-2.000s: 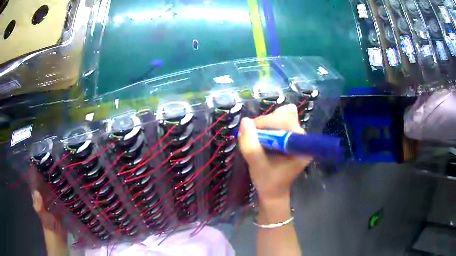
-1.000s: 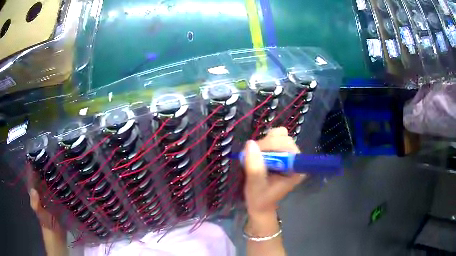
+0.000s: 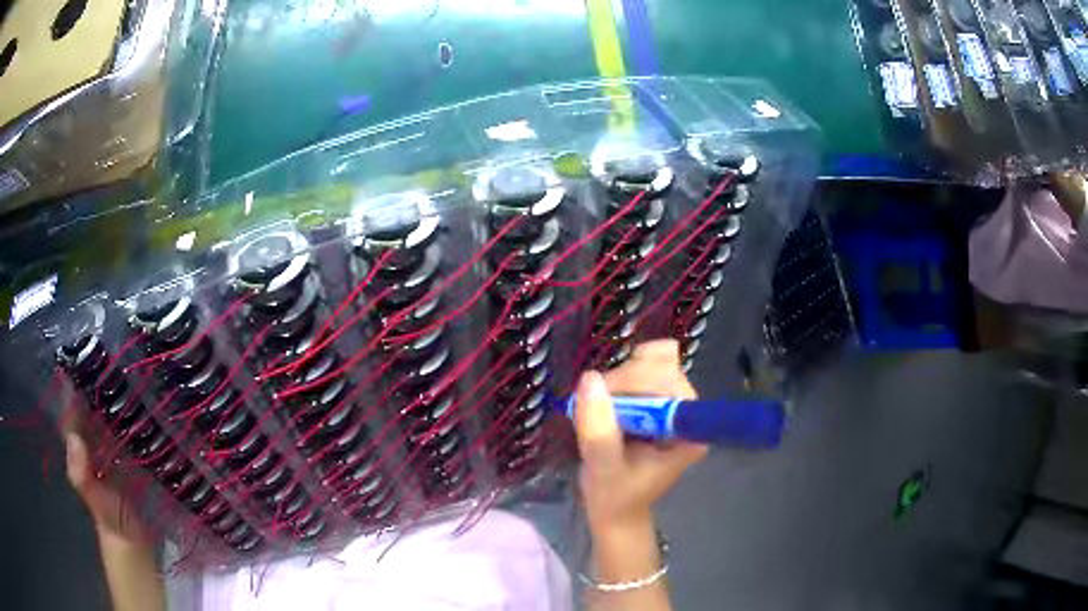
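A clear plastic blister tray [image 3: 453,149] is tilted between the green bench and my lap. It holds several rows of black and silver round components [image 3: 521,298], with thin red lead wires [image 3: 471,269] trailing across them. My right hand [image 3: 632,448] grips a thick blue marker pen [image 3: 716,421] over the lower right part of the tray. The pen's tip points left at a row right of the middle; whether it touches is unclear. My left hand [image 3: 105,495] is at the tray's lower left edge, its fingers partly hidden behind the tray.
A tan cardboard divider with holes [image 3: 90,72] lies on clear trays at the upper left. Stacked filled trays with white labels [image 3: 972,72] stand at the upper right. A blue stool [image 3: 901,281] is below the bench. Another person's sleeve [image 3: 1026,245] shows at the right edge.
My right hand and the pen have moved down along the row, toward my lap. The tray sits slightly higher in view. My left hand stays at the tray's left edge.
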